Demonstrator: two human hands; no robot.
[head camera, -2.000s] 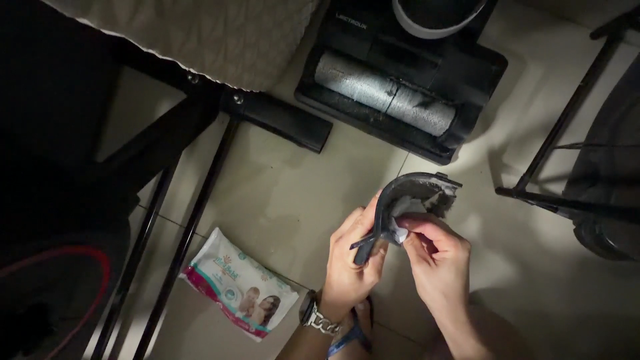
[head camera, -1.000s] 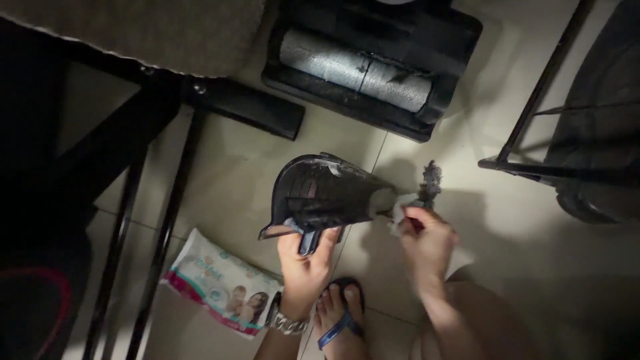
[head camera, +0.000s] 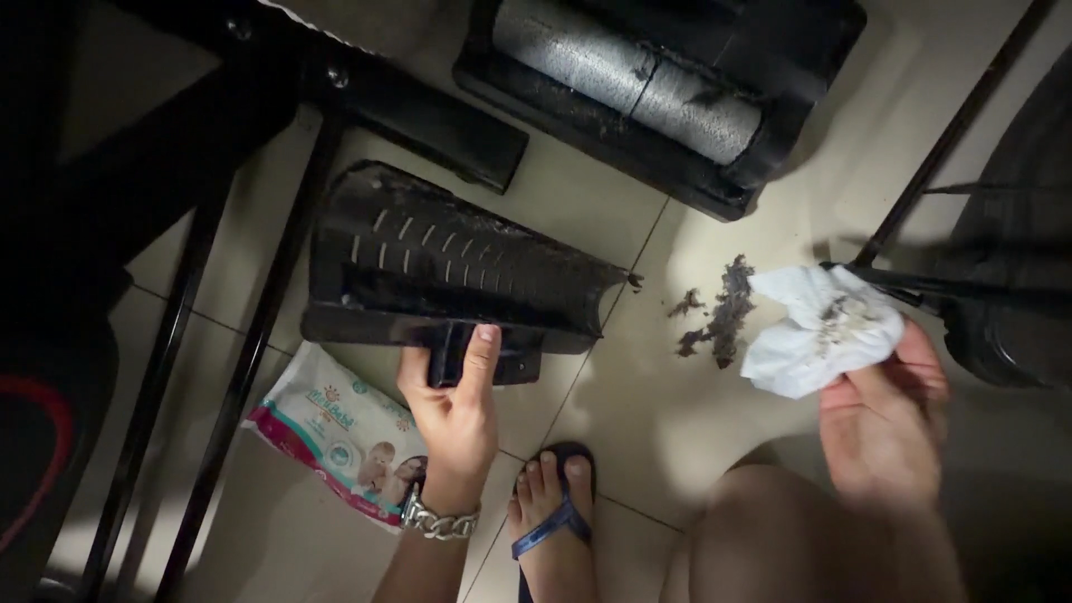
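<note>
My left hand (head camera: 456, 402) grips the rear tab of a black plastic slotted brush-roller cover (head camera: 469, 260), whose hollow inner side faces up and has dirt along its edges. In my right hand (head camera: 888, 410) is a crumpled white wet wipe (head camera: 816, 331) with dark grime on it. Clumps of dark wet dirt (head camera: 729, 314) lie on the tiled floor between the cover and the wipe. Beyond them sits the black floor head (head camera: 578, 130) of a vacuum or floor washer, its grey roller (head camera: 624, 71) exposed and carrying dark debris.
A pack of wet wipes (head camera: 343, 435) lies on the floor, partly behind my left hand. Black metal furniture legs (head camera: 251, 335) stand at the left, and a dark frame (head camera: 955, 134) stands at the right. My foot in a blue flip-flop (head camera: 553, 519) is at the bottom.
The cover has turned from edge-on to show its slotted inside. My right hand has moved away from it to the right with the wipe. Dirt clumps now show on the floor. The view has shifted closer.
</note>
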